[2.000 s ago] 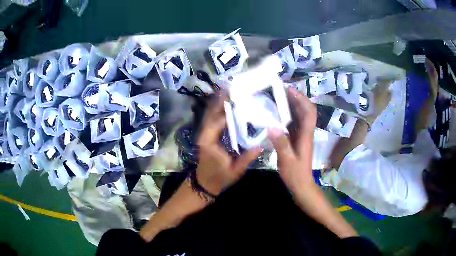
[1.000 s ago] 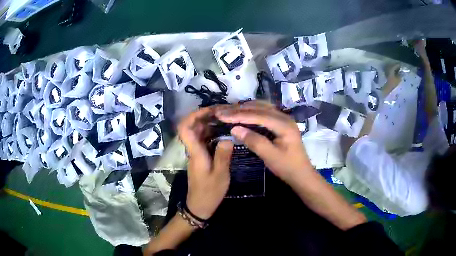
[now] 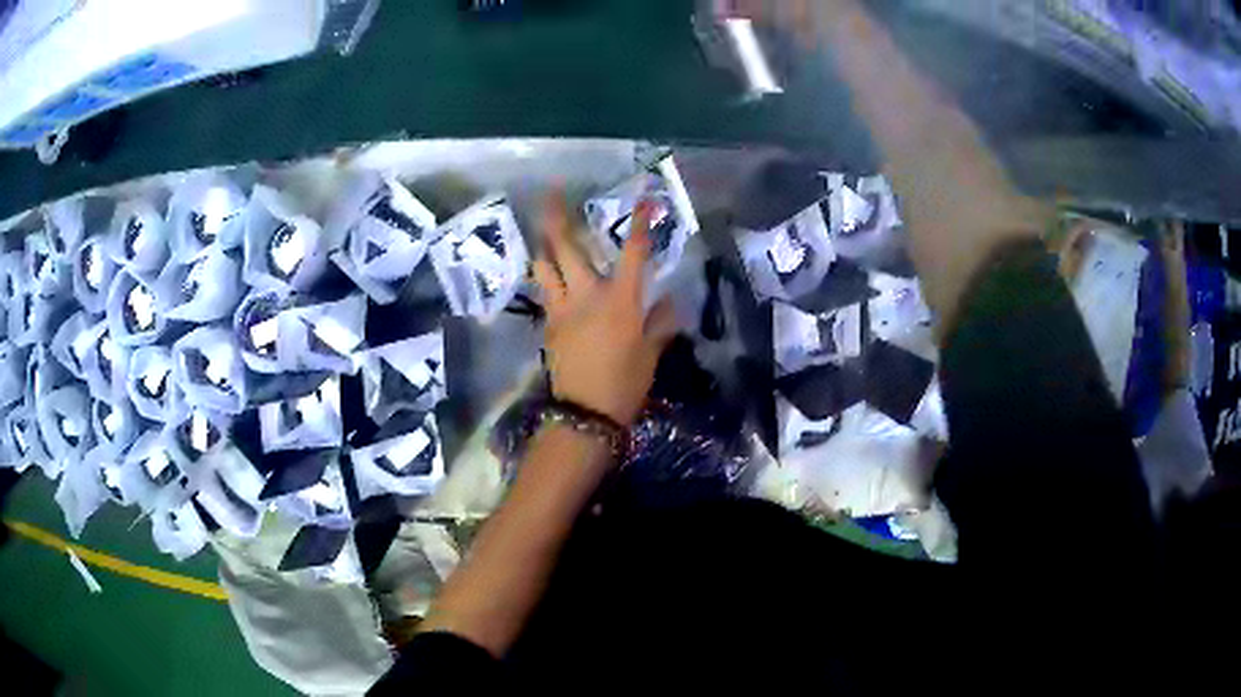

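My left hand [image 3: 596, 327] is over the middle of the bench with its fingers spread. A fingertip overlaps an open retail box [image 3: 667, 225] with a whitish inner bag; whether it touches is unclear. My right arm stretches to the far side. My right hand [image 3: 803, 17] is blurred and partly cut off at the top edge, over the dark green belt. A small white and dark box [image 3: 746, 55] is at its fingers; whether it is gripped is unclear. A shiny polybag with dark contents [image 3: 687, 443] lies near my body. My left hand hides most of the loose black cables.
Many open boxes [image 3: 150, 368] crowd the left of the bench. Several boxes [image 3: 817, 334] stand at right, beside my right sleeve. A crumpled sack [image 3: 293, 620] hangs at the front left edge. A coworker's white sleeve [image 3: 1173, 443] is at far right.
My hands have parted from the black box they held. My right hand has moved far up over the belt; my left has moved up and opened. The view has shifted.
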